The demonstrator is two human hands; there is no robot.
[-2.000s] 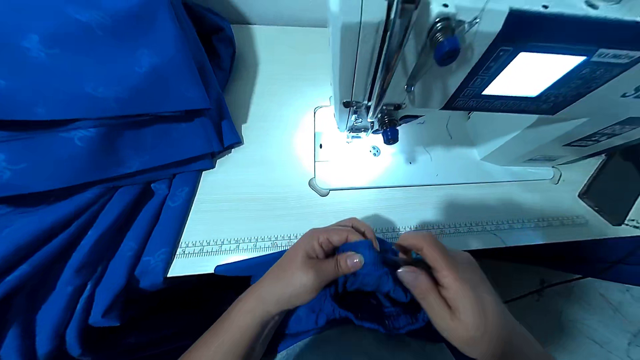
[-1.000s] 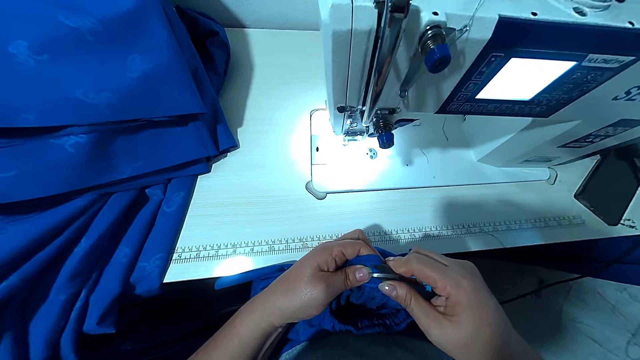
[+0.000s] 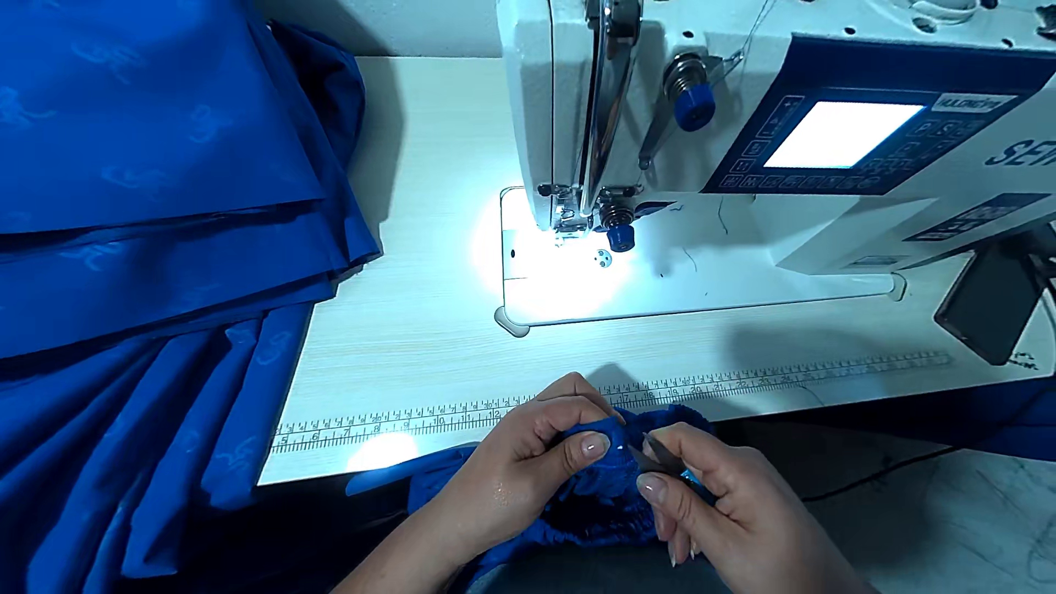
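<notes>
Gathered blue fabric (image 3: 606,483) lies over the lap below the table's front edge. My left hand (image 3: 540,462) pinches a fold of it between thumb and fingers. In my right hand (image 3: 714,503) are small dark thread snips (image 3: 664,462), their blades apart and pointing left, close to the pinched fold. Whether the blades touch the cloth I cannot tell. Beyond my hands stands a white sewing machine (image 3: 553,107), its lamp lighting the needle plate area.
Folded blue patterned fabric (image 3: 157,165) covers the table's left side and hangs over its edge. A ruler tape (image 3: 462,417) runs along the front of the table (image 3: 412,346). A dark phone (image 3: 990,305) lies at the right, with a black cable (image 3: 891,470) below.
The snips' blades have come apart and now point at the pinched fold; one second ago they lay against my left fingertips. My left hand keeps its hold on the fabric.
</notes>
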